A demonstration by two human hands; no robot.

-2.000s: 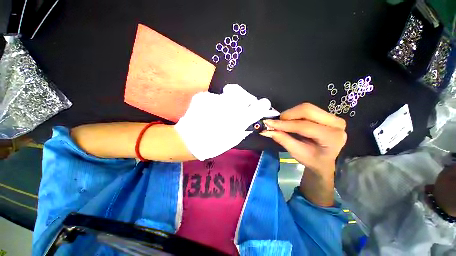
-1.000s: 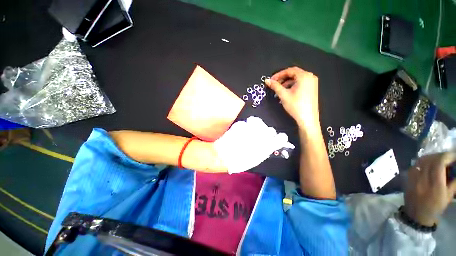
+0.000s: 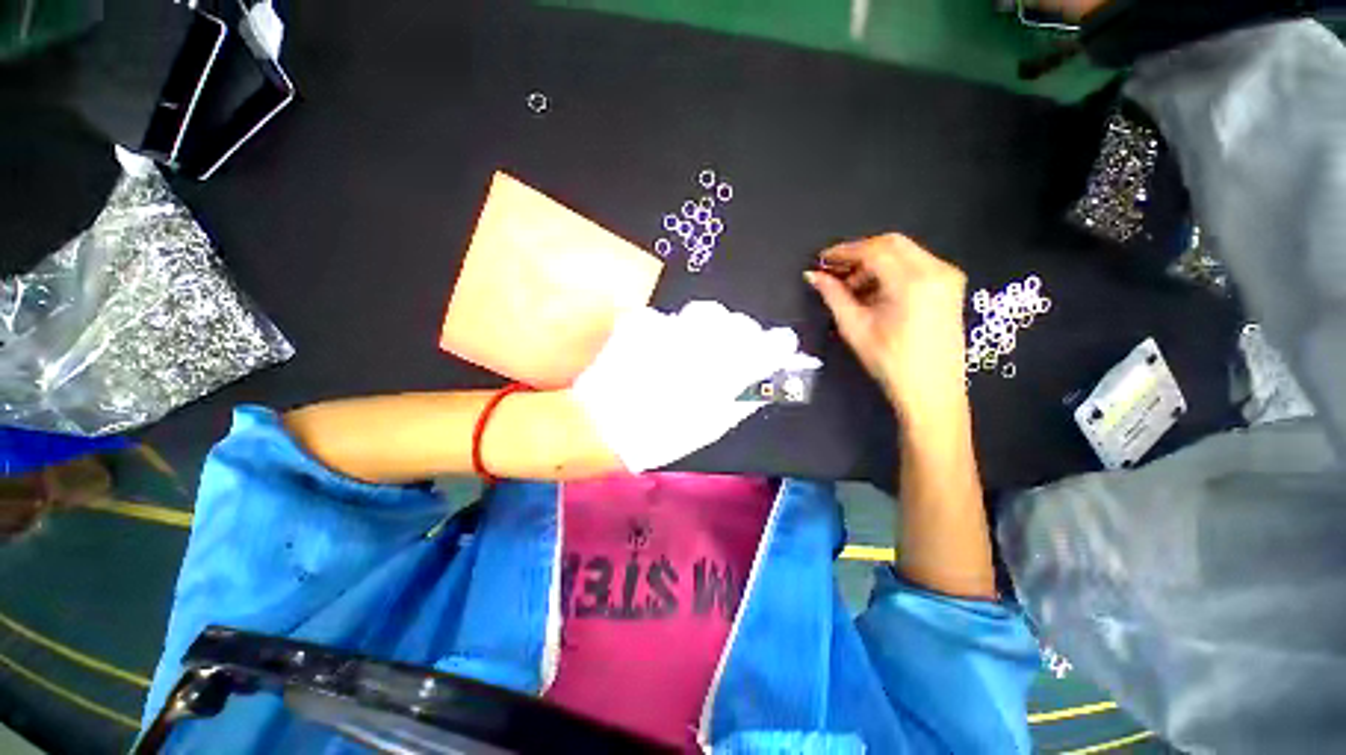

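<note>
My left hand [image 3: 687,376], in a white glove, holds a small dark and silver bracket [image 3: 785,388] at its fingertips. My bare right hand [image 3: 901,303] is up and to the right of it, apart from the bracket. Its thumb and forefinger are nearly together; something tiny seems to show at the tips, but I cannot tell what. One loose pile of ring washers [image 3: 694,229] lies left of my right hand, another pile of rings [image 3: 1007,317] to its right. A single ring [image 3: 537,103] lies farther up the mat.
An orange foam sheet [image 3: 546,280] lies beside my glove. A bag of hardware [image 3: 148,303] and black housings [image 3: 222,96] are at left. A white plate [image 3: 1131,406] and parts bins [image 3: 1117,177] are at right. A neighbour's grey sleeve [image 3: 1269,192] reaches across the right side.
My right hand has drawn back from the left ring pile. The left hand still holds the bracket. A lone ring now shows farther up the mat. The neighbour's arm has reached forward past the bins.
</note>
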